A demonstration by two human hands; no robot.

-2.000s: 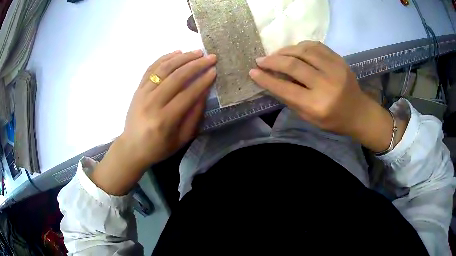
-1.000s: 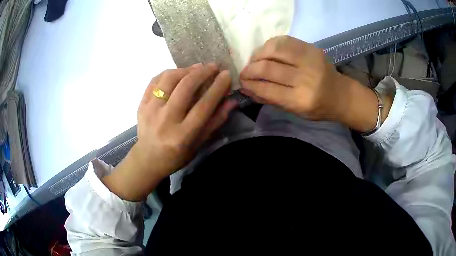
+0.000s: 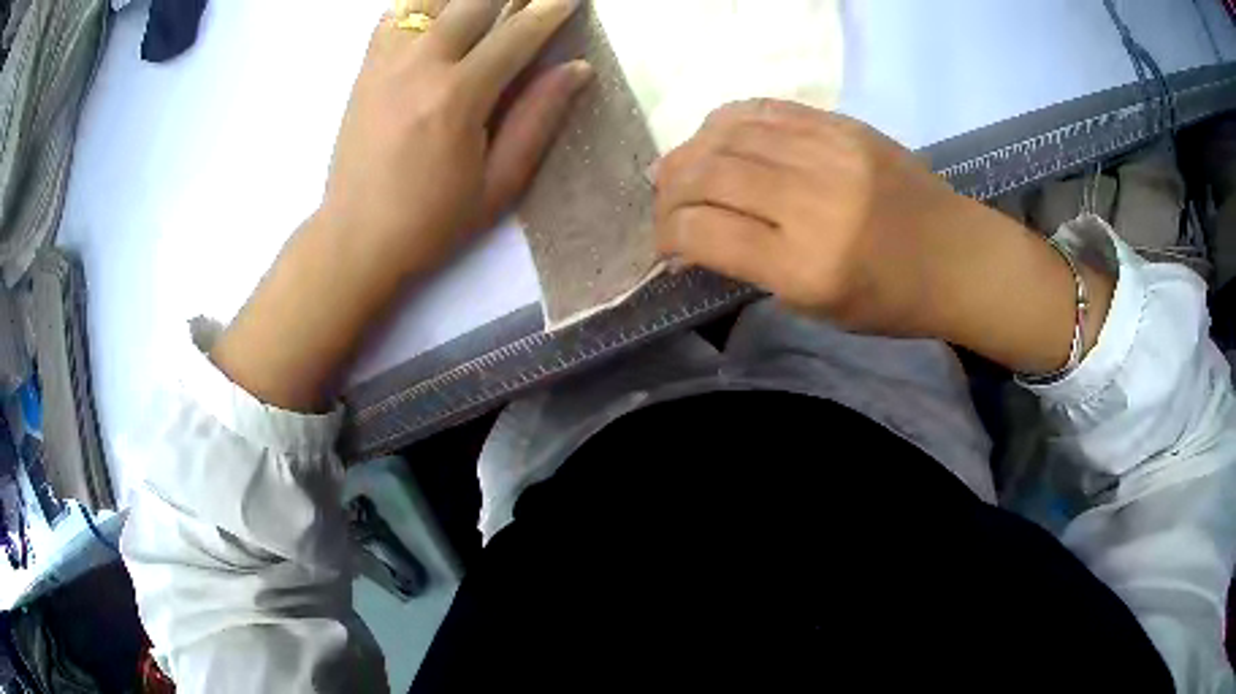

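A taupe strip (image 3: 591, 203) lies on the white table at the top centre, its near end over the measuring rule (image 3: 468, 389) on the front edge. A cream panel (image 3: 732, 52) lies beside and partly under it, on the right. My left hand (image 3: 454, 122) lies flat on the strip's upper left part, thumb apart from the fingers, fingertips at the top of the picture. My right hand (image 3: 800, 203) has its fingers curled and pinches the strip's right edge near its lower end. The far ends of strip and panel are cut off by the frame.
A stack of taupe strips (image 3: 71, 386) is at the left table edge, with folded striped fabric (image 3: 41, 136) above it. A dark scrap (image 3: 172, 27) lies at the upper left. Cords (image 3: 1152, 68) hang over the right table edge. Fabric heaps (image 3: 1145, 210) are below it.
My left hand has moved up and away from the near end along the strip, uncovering its lower part. My right hand stays at the strip's right edge with its fingers more curled.
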